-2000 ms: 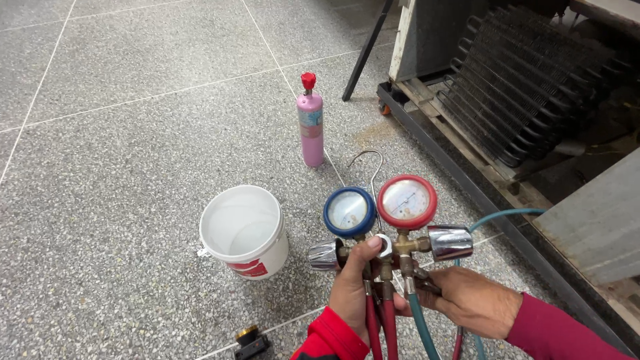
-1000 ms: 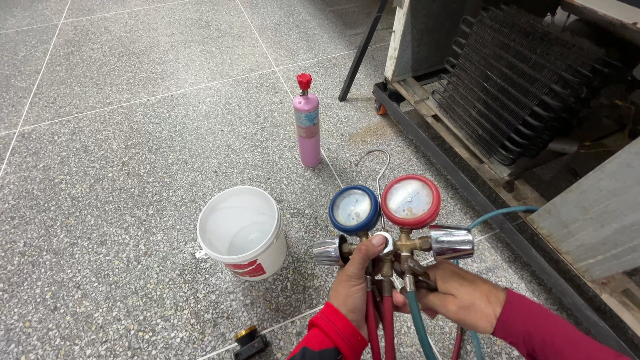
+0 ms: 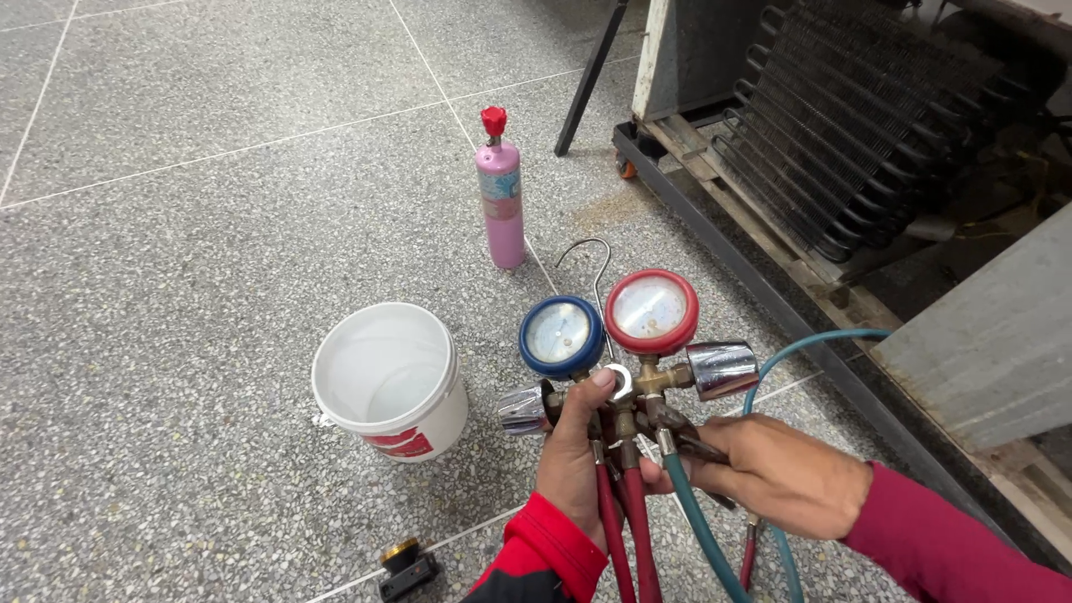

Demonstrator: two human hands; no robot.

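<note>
My left hand (image 3: 574, 456) grips a brass manifold gauge set (image 3: 624, 402), its thumb by the white ring at the centre. A blue-rimmed gauge (image 3: 561, 336) and a red-rimmed gauge (image 3: 651, 311) face up, with chrome knobs at both sides. Red hoses (image 3: 638, 528) and a teal hose (image 3: 699, 528) hang below. My right hand (image 3: 775, 473) is closed around the handles of dark metal pliers (image 3: 691, 440), whose jaws are at the fittings above the teal hose. Its fingertips are partly hidden behind the hoses. A wire hook (image 3: 599, 260) rises behind the gauges.
A pink gas cylinder (image 3: 502, 209) with a red valve knob stands beyond the gauges. A white plastic bucket (image 3: 456, 414) stands left. A black device with a brass-coloured ring (image 3: 406, 569) lies below it. At right, a wheeled metal frame (image 3: 754, 243) carries a black finned coil (image 3: 863, 126).
The gauge set and both hands have shifted slightly left, toward the bucket. My left hand still holds the manifold, and my right hand still holds the pliers.
</note>
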